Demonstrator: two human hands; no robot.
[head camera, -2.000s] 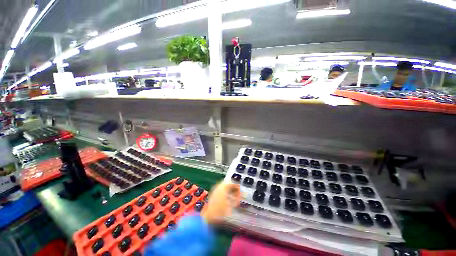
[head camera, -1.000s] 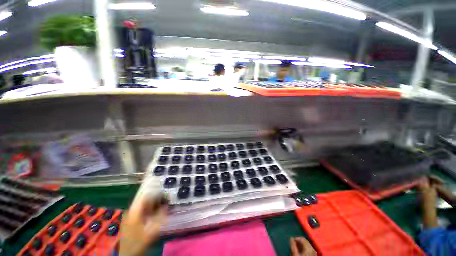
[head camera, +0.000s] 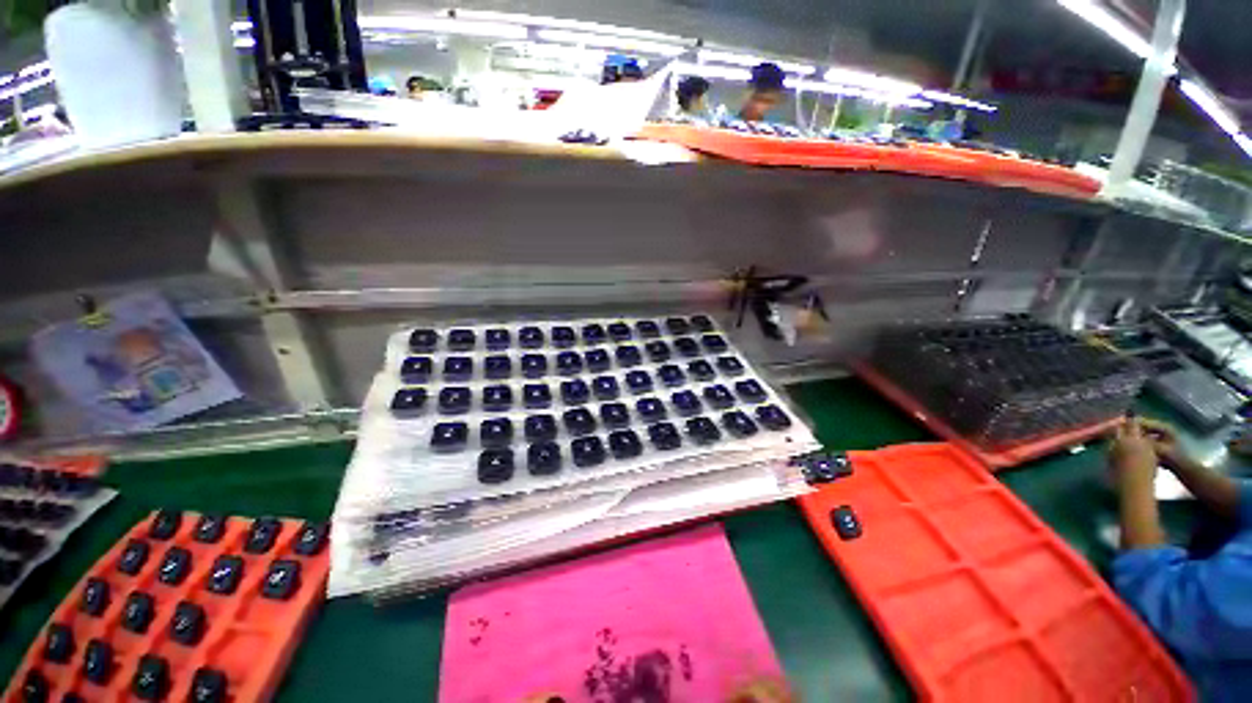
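Note:
A pink work mat lies in front of me with small loose dark parts scattered near its lower edge. Behind it a white blister tray tops a stack and holds rows of black units; its lower left corner has no units. Only a blurred sliver of my left hand shows at the bottom edge, over the mat. A few blurred fingertips of my right hand show at the mat's lower right. Whether either hand holds something is hidden below the picture.
A red filled tray stands left. A red compartment tray stands right, one unit inside and a few units at its upper left corner. Stacked clear trays and a neighbouring worker's hands are far right.
The view has turned right and down. My left hand has moved from the white tray's left corner down to the bottom edge. My right fingertips have moved left onto the mat's lower right.

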